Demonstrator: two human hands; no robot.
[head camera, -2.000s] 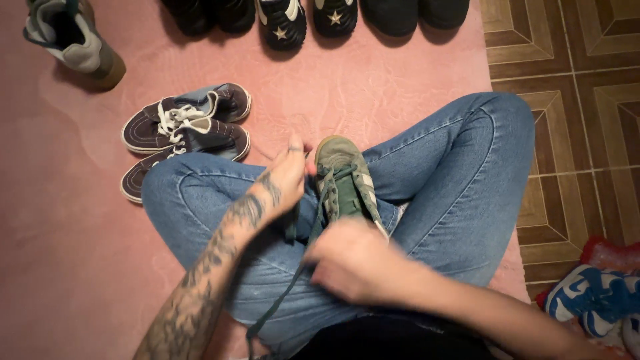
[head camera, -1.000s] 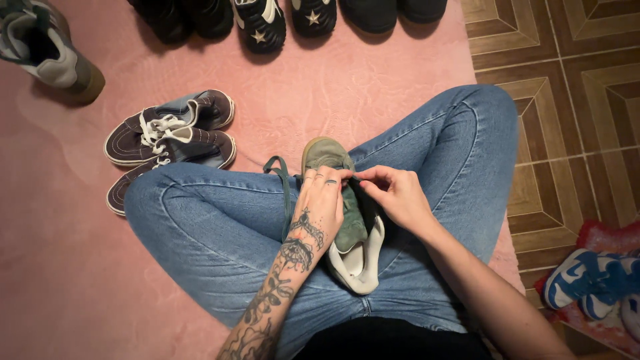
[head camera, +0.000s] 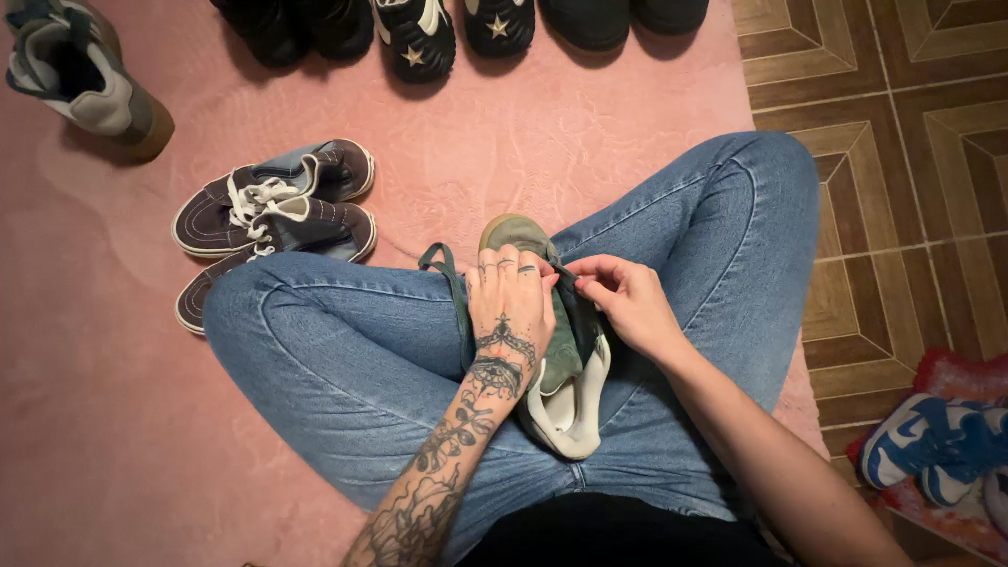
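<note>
A green suede sneaker (head camera: 564, 370) with a gum sole and pale lining lies between my jeans-clad legs, toe pointing away from me. My left hand (head camera: 512, 303) rests over its toe and lacing area, fingers closed on the shoe. At the right edge of the lacing, my right hand (head camera: 626, 299) pinches with thumb and forefinger; a dark green lace or the eyelet edge seems to be between them, too small to tell. A loop of green shoelace (head camera: 447, 264) hangs left of my left hand, over my thigh. The lower eyelets are hidden by my fingers.
Dark lace-up sneakers with white laces (head camera: 268, 197) lie beside my left knee on the pink blanket (head camera: 441, 134). A grey-green shoe (head camera: 94, 87) stands at upper left. Several black shoes (head camera: 500, 27) line the top edge. Blue-and-white sneakers (head camera: 906, 441) are at lower right, by the tiled floor (head camera: 890, 173).
Two seconds ago my hands were apart, with a lace drawn toward me; one second ago both were together at the lacing, and they remain there. The lace loop now hangs at the left.
</note>
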